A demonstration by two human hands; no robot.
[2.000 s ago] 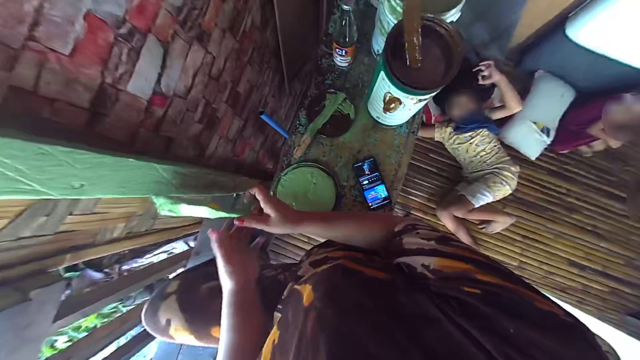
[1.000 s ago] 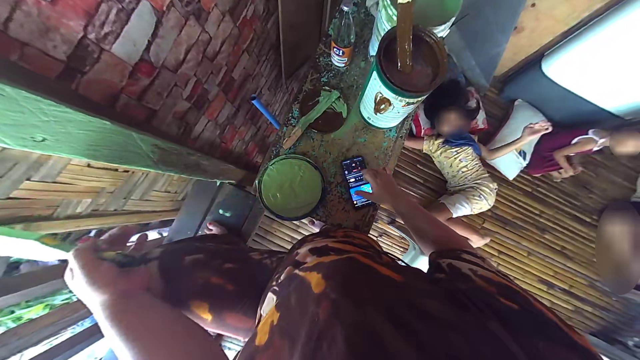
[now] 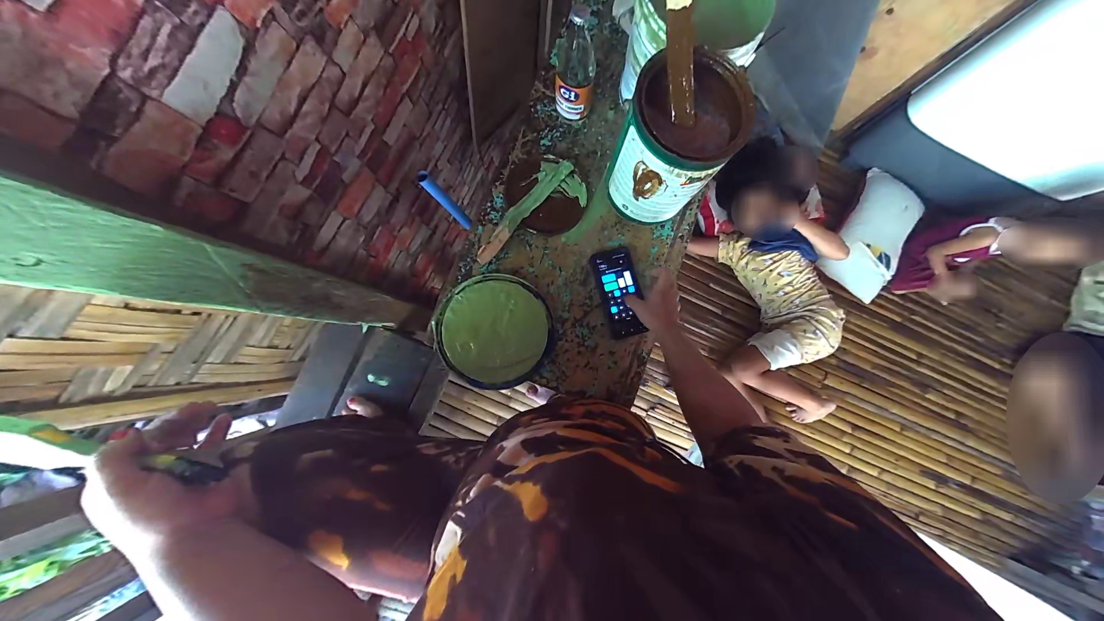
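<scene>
My right hand (image 3: 657,304) reaches over the bench, its fingertips on the lit screen of a smartphone (image 3: 617,291) that lies flat; the hand does not grip it. At the lower left my left hand (image 3: 164,466) is palm up with curled fingers, over the lap; a dark, paint-smeared patch or thing shows at its palm, and I cannot tell which. A round container of green paint (image 3: 494,331) stands left of the phone. Behind it, a green-coated flat stick (image 3: 528,207) lies across a dish of brown paint (image 3: 561,212).
A bucket of brown paint (image 3: 660,177) with a wooden stirring stick (image 3: 680,69) stands at the back of the bench (image 3: 582,354), near a clear bottle (image 3: 574,69). A blue tube (image 3: 444,200) is by the brick-patterned wall. Several people are on the bamboo floor (image 3: 897,405) at right.
Two seconds ago both hands were together near the green-painted beam. Since then they have parted: my right hand has moved to the phone, my left to the lower left. The phone's screen display has changed.
</scene>
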